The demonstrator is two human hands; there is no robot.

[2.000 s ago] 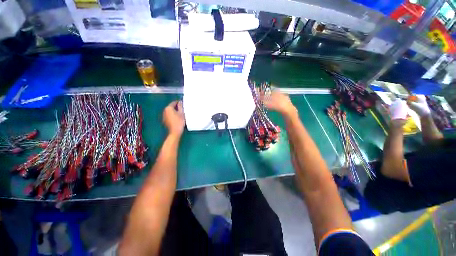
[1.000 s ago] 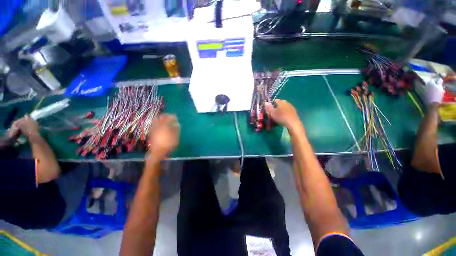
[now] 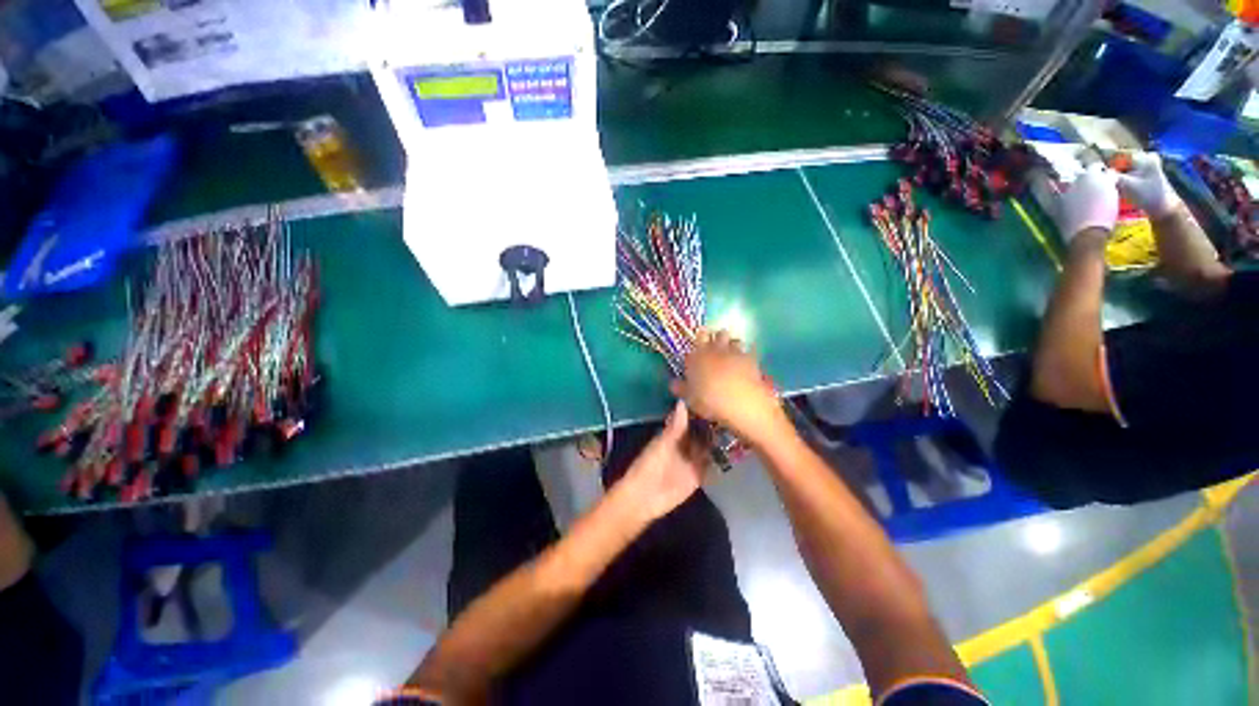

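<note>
A bunch of multicolour wire harnesses (image 3: pixel 666 283) lies right of the white machine (image 3: pixel 508 193), its loose wire ends pointing away from me and its connector ends toward me at the bench edge. My right hand (image 3: pixel 728 379) is closed over the lower part of the bunch. My left hand (image 3: pixel 672 462) is at the bunch's near end, just below my right hand. Its fingers are partly hidden, so its hold on the connectors is unclear. The machine's round black fitting (image 3: pixel 525 265) has nothing in it.
A large harness pile (image 3: pixel 207 359) lies on the left. Looser harnesses (image 3: pixel 932 297) and a darker heap (image 3: pixel 960 159) lie on the right. A neighbour's gloved hand (image 3: pixel 1088 202) is at far right. A blue tray (image 3: pixel 90 214) and amber cup (image 3: pixel 329 152) stand behind. A cord (image 3: pixel 591 361) hangs over the edge.
My left hand has moved from the left pile to the right bunch, meeting my right hand. The bunch has come nearer the bench edge and its wires are fanned out. The view has shifted.
</note>
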